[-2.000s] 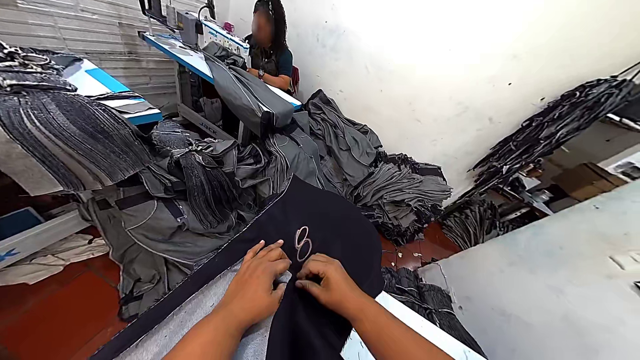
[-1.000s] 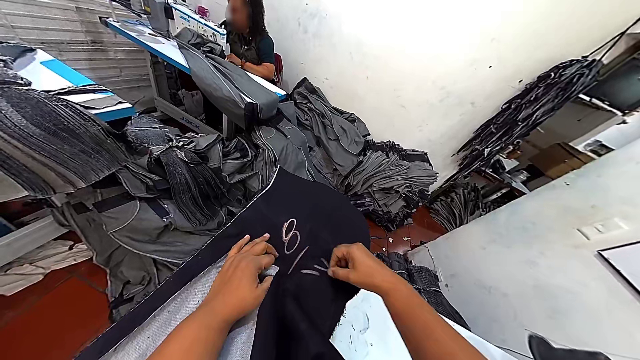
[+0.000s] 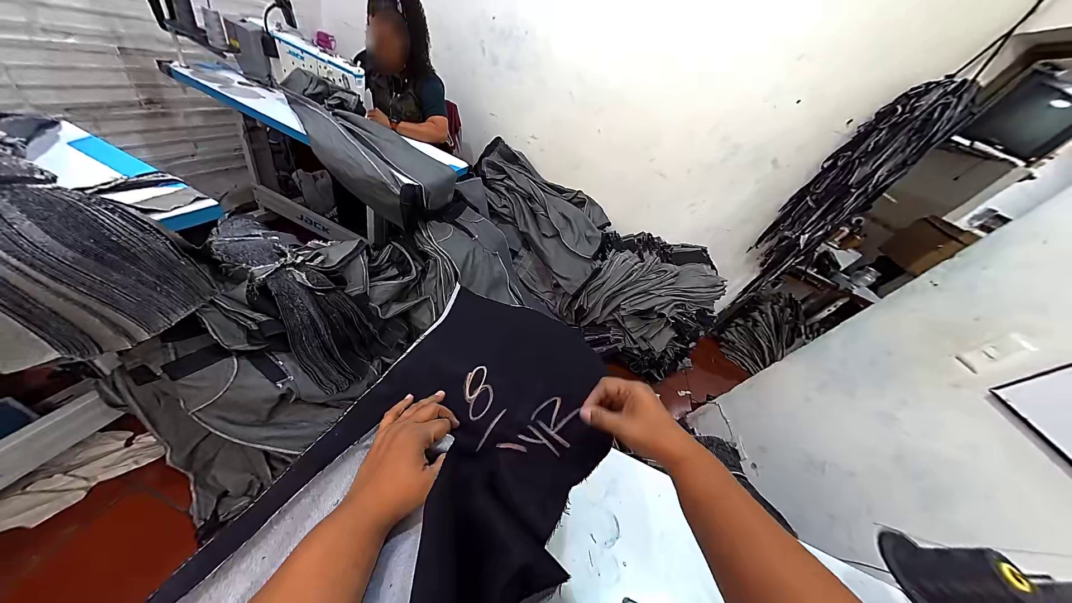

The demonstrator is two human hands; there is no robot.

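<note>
A dark cut fabric panel (image 3: pixel 519 343) lies over a white tabletop (image 3: pixel 620 536), with pale hand-drawn chalk marks on its face. My left hand (image 3: pixel 410 456) rests on the panel left of the marks, fingers spread and bent, beside a folded-back lighter grey underside (image 3: pixel 335 502). My right hand (image 3: pixel 628 414) is at the panel's right part, thumb and fingertips pinched together at the end of the last mark. What the right fingertips hold is too small to make out.
Grey garment pieces (image 3: pixel 536 218) are heaped beyond the panel. Stacked dark denim pieces (image 3: pixel 92 268) lie at left. A person (image 3: pixel 410 92) sits at a sewing machine (image 3: pixel 314 63) by the wall. Dark strips (image 3: pixel 871 159) hang at right. A black object (image 3: pixel 946 569) lies at lower right.
My right hand has moved right across the panel, and more chalk marks now show between it and the first figure. My left hand has stayed on the panel.
</note>
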